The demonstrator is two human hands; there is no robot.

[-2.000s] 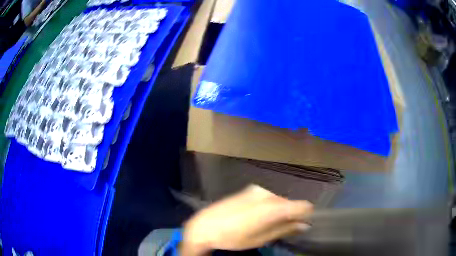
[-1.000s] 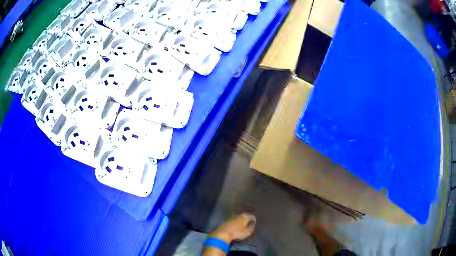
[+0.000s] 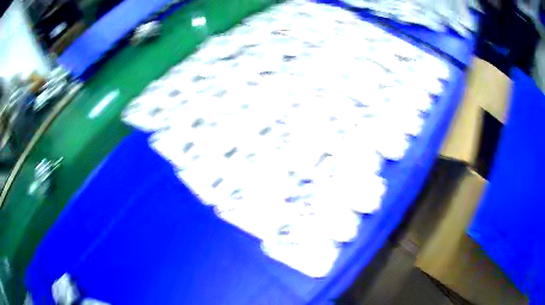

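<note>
White plastic housings (image 3: pixel 287 119) lie in close, overlapping rows on a blue corrugated sheet (image 3: pixel 149 226). They are overexposed and blurred, so their openings show only as small grey marks. The rows fill the middle and upper part of the sheet, and bare blue sheet shows at the lower left. Neither of my hands is in the picture.
A green conveyor belt (image 3: pixel 119 113) runs beyond the sheet, with small blurred clumps (image 3: pixel 43 177) on it. A brown carton (image 3: pixel 457 250) with open flaps stands at the right, a blue sheet (image 3: pixel 508 190) over it. A whitish blurred item (image 3: pixel 64 289) is at the lower left. More housings (image 3: pixel 406 11) lie at the top.
The view has swung left, so the housings now fill the middle and the carton sits at the right edge. My hand with the blue wrist band has left the picture.
</note>
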